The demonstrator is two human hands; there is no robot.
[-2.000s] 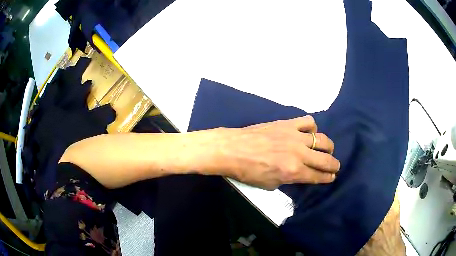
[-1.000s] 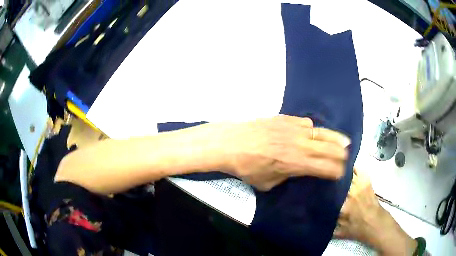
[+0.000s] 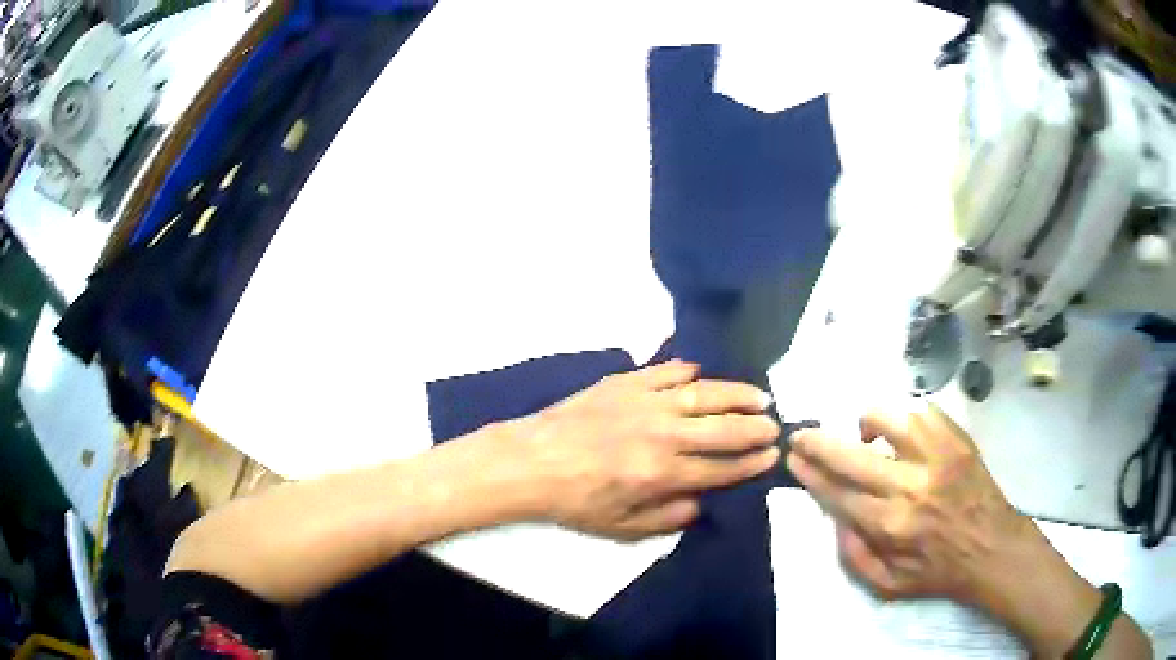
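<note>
A navy garment panel [image 3: 738, 206] lies on the white table, one arm pointing away and one flap to the left. My left hand [image 3: 658, 445] lies flat over its middle, fingers pointing right and pressing the cloth. My right hand [image 3: 909, 496] is just right of the panel. Its thumb and fingertips pinch a small dark strip of cloth [image 3: 797, 438] at the panel's right edge, close to my left fingertips. The pocket opening cannot be made out.
The sewing machine [image 3: 1032, 168] stands at right, with its needle plate [image 3: 931, 348] left of the head. Black-handled scissors [image 3: 1148, 471] lie at the far right. A stack of dark cut pieces [image 3: 194, 258] is at upper left, above a yellow-edged cart with brown cardboard [image 3: 219, 458].
The panel has shifted left and its right edge is gathered in the middle. My right hand has come out from beside the panel and now pinches its edge. The view has turned.
</note>
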